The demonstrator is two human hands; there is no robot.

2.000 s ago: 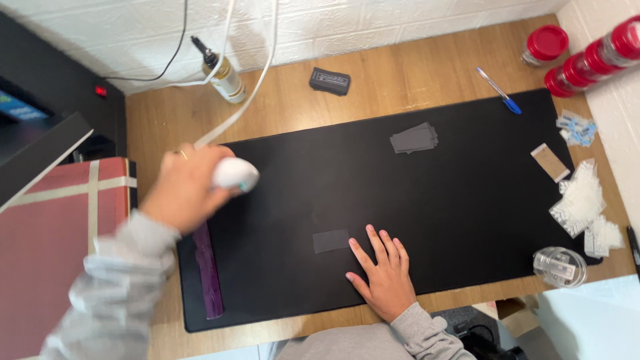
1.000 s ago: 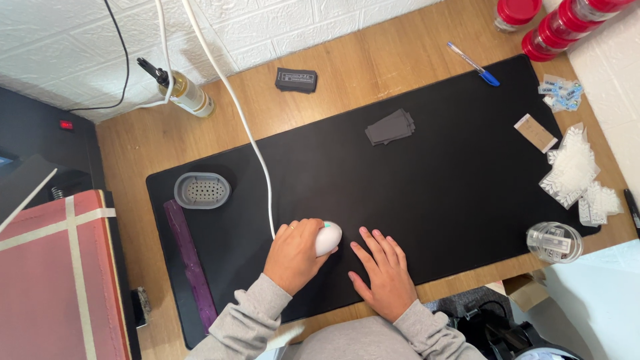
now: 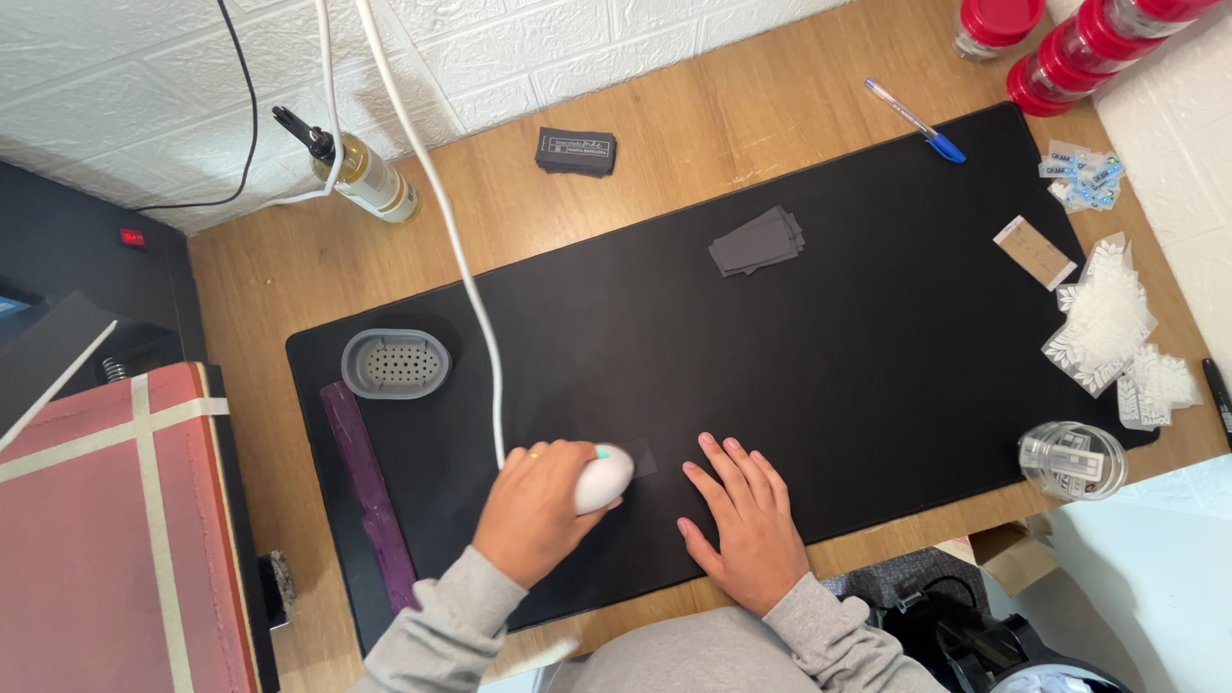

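Observation:
My left hand is wrapped around a white rounded corded device, perhaps a mini heat press, low over the black desk mat. Under and just right of the device shows part of a small dark rectangular piece; the rest is hidden. My right hand lies on the mat to the right of it, fingers spread, holding nothing. Farther back on the mat is a small pile of dark grey pieces. A grey oval perforated stand sits at the mat's left, above a purple strip.
A white cable runs from the device toward the wall. Behind the mat are a pump bottle and a stack of printed dark cards. Rightward lie a blue pen, clear printed pieces and a jar. A heat press stands left.
My left hand has brought the white device from the mat's left side to the small dark piece near my right hand. The grey stand, covered earlier, now shows. My right hand stays on the mat.

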